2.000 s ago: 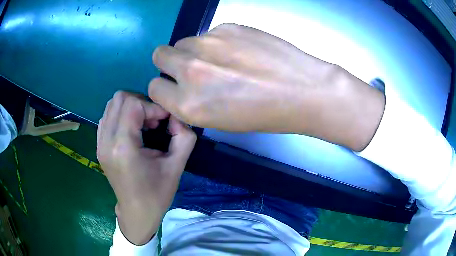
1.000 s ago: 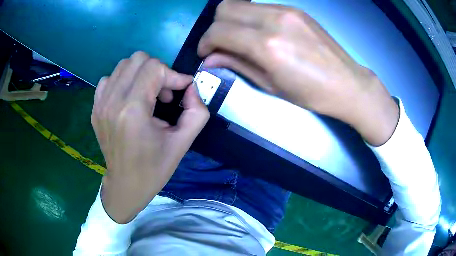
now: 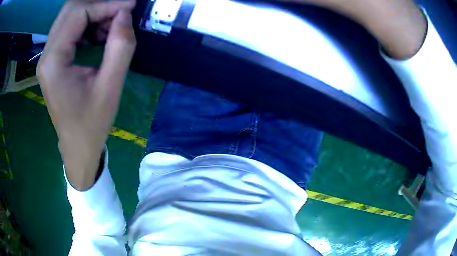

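The display panel's white face [image 3: 285,45] lies across the upper right, with its wide black border [image 3: 225,70] along the near side. A small white-silver corner piece [image 3: 164,11] with dark holes sits in the black corner at the top. My left hand [image 3: 85,70] is left of that corner, thumb and index fingertips close together near the top edge. I cannot see whether anything is between them. My right hand [image 3: 371,15] is mostly cut off by the top edge; only the wrist side shows, and its fingers are hidden.
The green bench surface [image 3: 30,15] shows at the upper left. Pale stand feet are at the left [image 3: 20,80] and lower right [image 3: 413,190]. Yellow-black tape [image 3: 356,204] runs on the green floor. My jeans and white top are close below the panel edge.
The view has tilted down, so the panel corner sits higher in the picture. My left fingertips have left the corner piece and are to its left. My right hand has mostly passed out of the top.
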